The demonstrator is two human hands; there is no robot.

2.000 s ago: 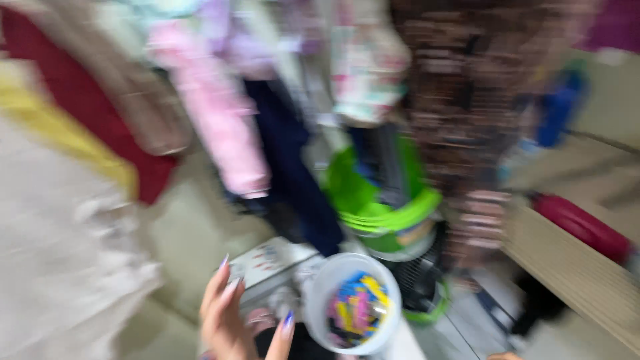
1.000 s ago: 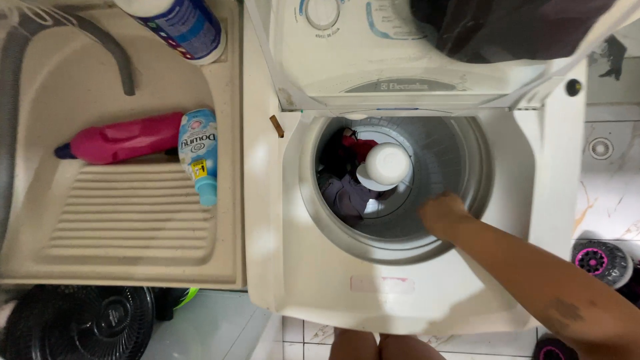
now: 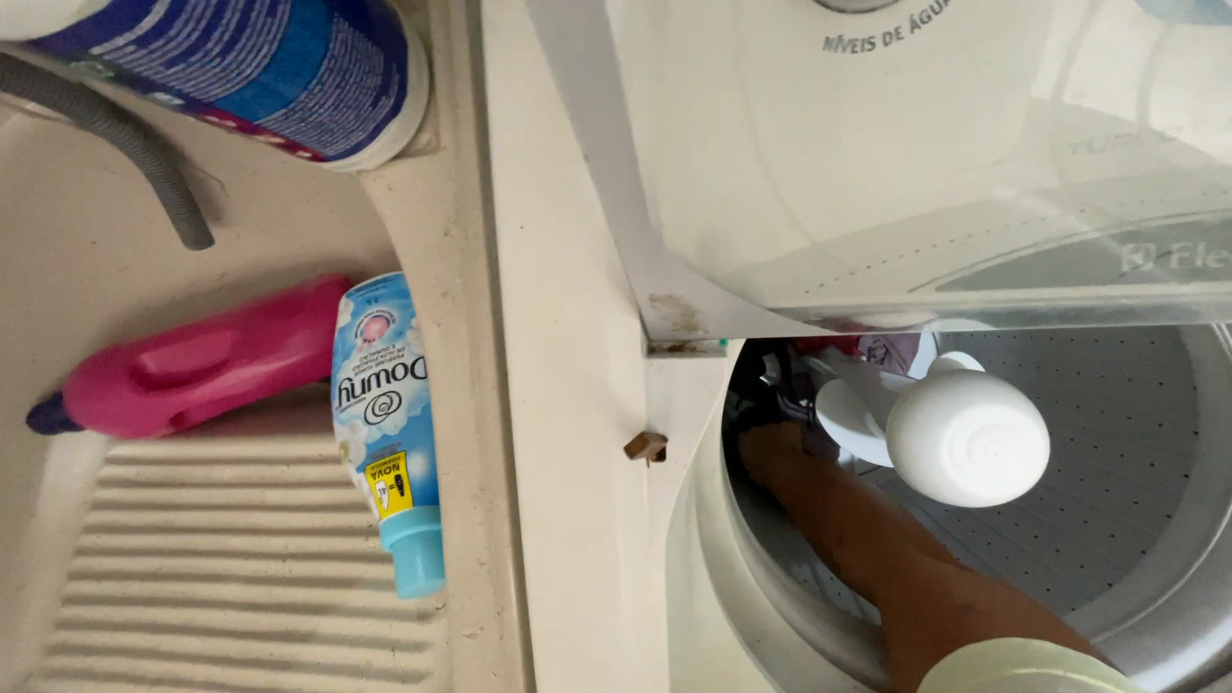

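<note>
My right hand (image 3: 770,454) is deep inside the drum of a top-loading washing machine, at its left side, among dark clothes (image 3: 784,390). The fingers are lost in shadow, so what they hold, if anything, cannot be seen. To the right of the hand stands the white agitator (image 3: 967,438), with red and mauve fabric (image 3: 890,351) behind it. The perforated metal drum wall (image 3: 1107,462) shows on the right. A raised clear lid (image 3: 866,192) covers part of the view of the control panel. My left hand is out of view.
Left of the machine is a beige laundry sink with a ribbed washboard (image 3: 250,568). A pink bottle (image 3: 212,361) and a blue Downy softener bottle (image 3: 385,404) lie in it. A grey hose (image 3: 144,144) and a large blue-labelled container (image 3: 318,77) are above them.
My right hand has moved from the drum's right side to the clothes at its left. The view has come closer and shifted left. Two seconds ago it showed hanging clothes and a tub of clothespins.
</note>
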